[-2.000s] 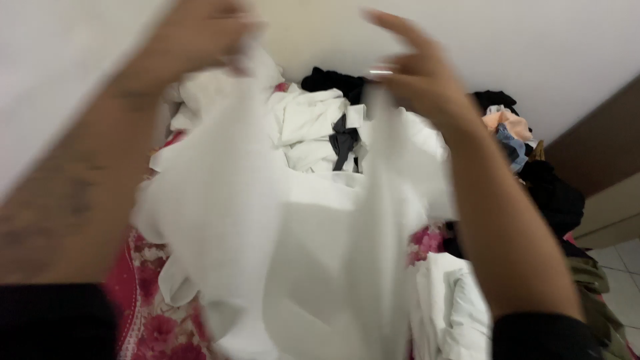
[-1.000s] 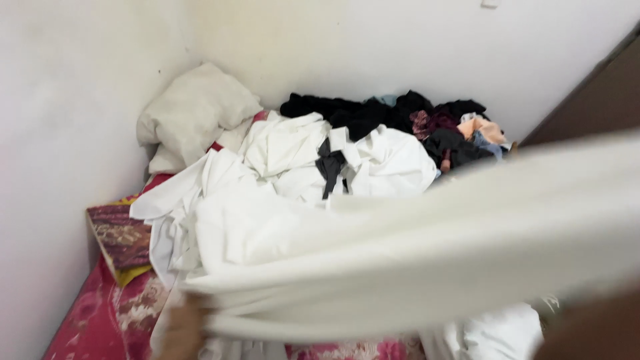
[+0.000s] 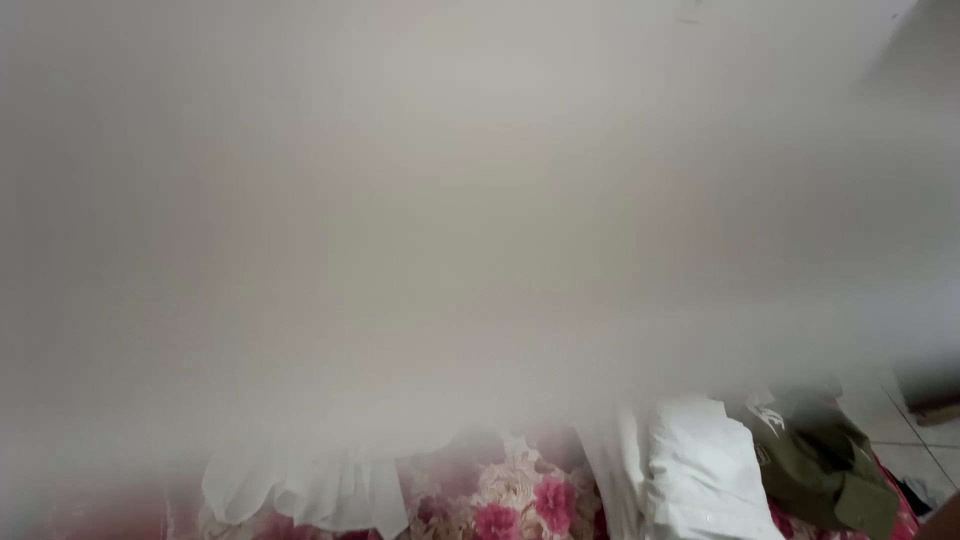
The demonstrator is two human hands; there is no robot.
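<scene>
A blurred white cloth [image 3: 480, 247] fills most of the head view, very close to the camera, and hides what lies behind it. My left hand cannot be seen. At the lower right edge a small patch of skin [image 3: 941, 517] shows, likely part of my right arm or hand; its fingers are out of sight. Below the cloth, ruffled white fabric [image 3: 330, 487] lies on a pink and cream floral bed cover [image 3: 517, 491]. To the right of it is a folded white garment [image 3: 701, 472].
An olive green garment [image 3: 825, 469] with pale lettering lies right of the folded white one. Floor tiles [image 3: 870, 409] show beyond it, with a dark brown object [image 3: 930, 386] at the right edge. A pale wall [image 3: 787, 30] shows at the top.
The white cloth, stretched across the lower right one second ago, now covers most of the view. The pillow and the clothing heap seen before are hidden.
</scene>
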